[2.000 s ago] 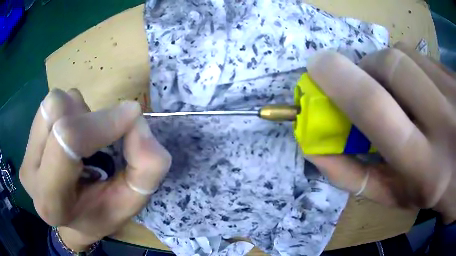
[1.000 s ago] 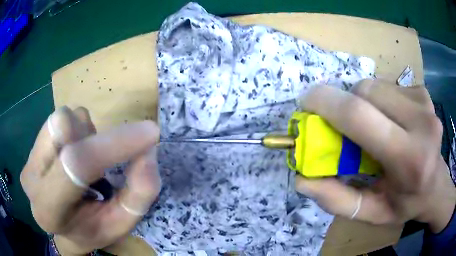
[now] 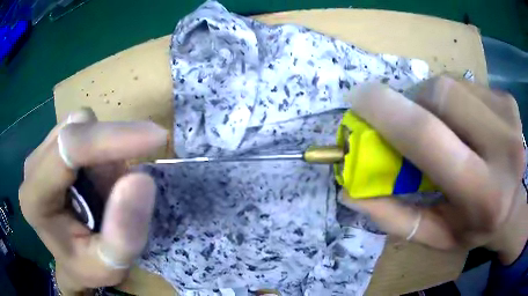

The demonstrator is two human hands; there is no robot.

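My right hand (image 3: 446, 167) grips the yellow handle (image 3: 370, 159) with a blue band, at the right. A brass collar (image 3: 324, 154) joins it to a thin silver shaft (image 3: 255, 158) that points left, roughly level. My left hand (image 3: 95, 196) holds a round black part (image 3: 87, 199) against its palm, mostly hidden by the fingers. Its thumb and index finger are apart, with the shaft's tip between them, and I cannot tell if they touch it. Pale finger cots with rolled rings cover several fingers of both hands.
A crumpled white-grey speckled cloth (image 3: 249, 231) lies under the hands on a tan board (image 3: 116, 75). The board rests on a green surface (image 3: 116, 17). A blue object (image 3: 13, 37) is at the upper left edge, and a clear plastic piece (image 3: 506, 63) is at the upper right.
My left thumb and index finger were closed around the shaft's tip and have now opened. The black part shows more. The right hand still holds the tool, slightly higher than a second ago.
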